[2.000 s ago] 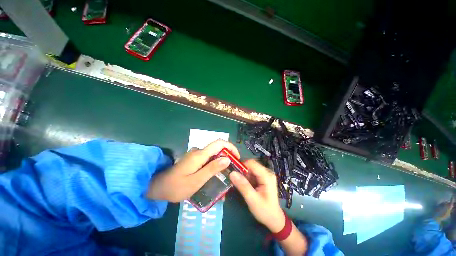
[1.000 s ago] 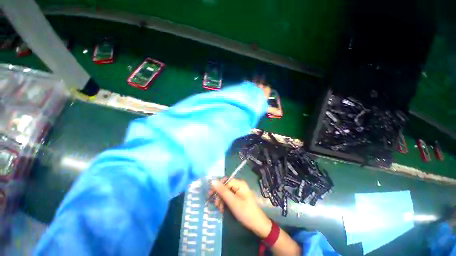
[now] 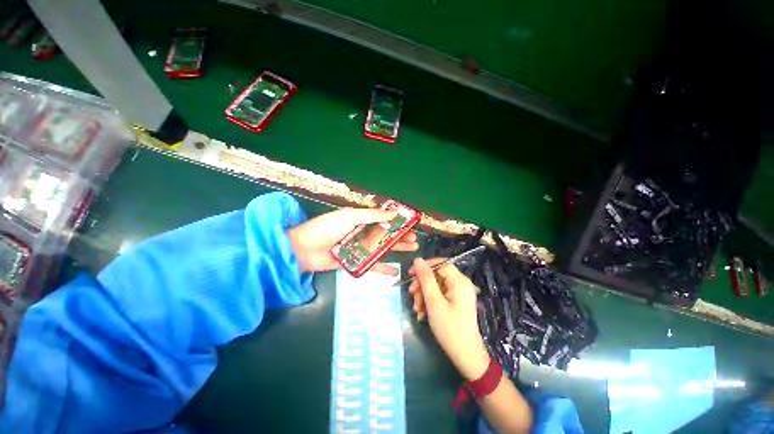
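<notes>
My left hand [image 3: 335, 237] holds a red-rimmed phone housing [image 3: 367, 247] with a green board, tilted, above the top of the adhesive sticker sheet. My right hand [image 3: 448, 309] holds thin tweezers [image 3: 440, 264], slanting from near the sheet up toward the heap. A red wristband is on the right wrist. The pale blue sticker sheet [image 3: 367, 364] lies below the hands, with rows of small white pieces. The heap of small black parts [image 3: 530, 314] lies right of my right hand.
Three phone housings [image 3: 384, 113] lie spaced on the green belt beyond the worn edge strip [image 3: 280, 175]. A black parts bin [image 3: 645, 229] sits at right, plain pale sheets [image 3: 662, 390] below it. A clear blister tray [image 3: 51, 182] is at far left, a grey post [image 3: 106, 68] beside it.
My left arm, which reached over the belt, has drawn back to the bench with a phone housing in hand. My right hand has moved up and right from the sheet, still holding the tweezers.
</notes>
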